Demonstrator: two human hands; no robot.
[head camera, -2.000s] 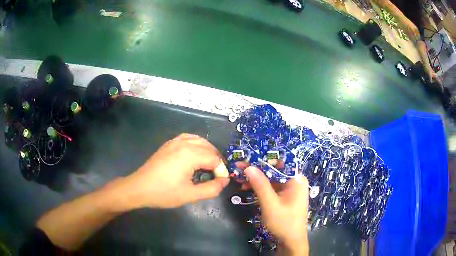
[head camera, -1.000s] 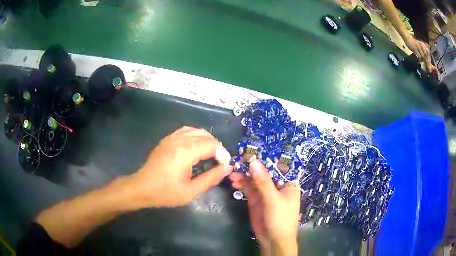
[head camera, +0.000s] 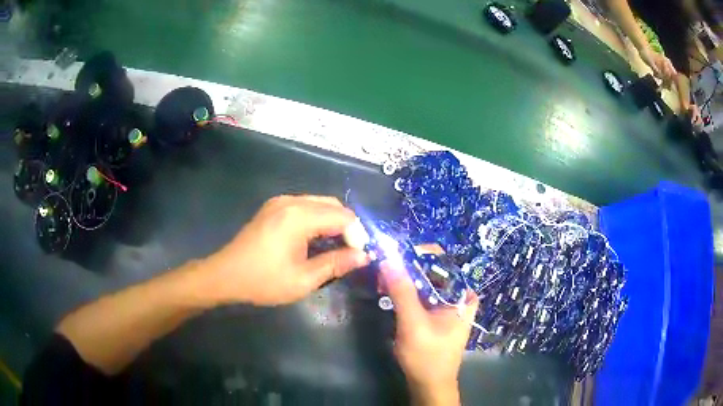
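Observation:
Blue circuit boards (head camera: 436, 277) are held between my two hands in front of the board pile, with a white lead wire looping over them. A bright blue-white light (head camera: 388, 247) glares from the board near my fingertips. My left hand (head camera: 277, 250) pinches at the left edge of the board with thumb and a white-capped fingertip; what small piece it pinches is hidden by glare. My right hand (head camera: 424, 333) grips the boards from below, thumb on top. A small white disc (head camera: 386, 303) hangs beside my right hand.
The board pile (head camera: 547, 285) lies right of my hands, against a blue bin (head camera: 662, 293). Black housings (head camera: 91, 186) with wires cluster at the left on the dark mat. A green conveyor (head camera: 333, 63) behind a white edge carries black housings. Another person's hands (head camera: 670, 71) are at the top right.
The board light has come on. The boards are tilted differently in my hands. The housings on the conveyor have shifted left, and another person's arms have come into view.

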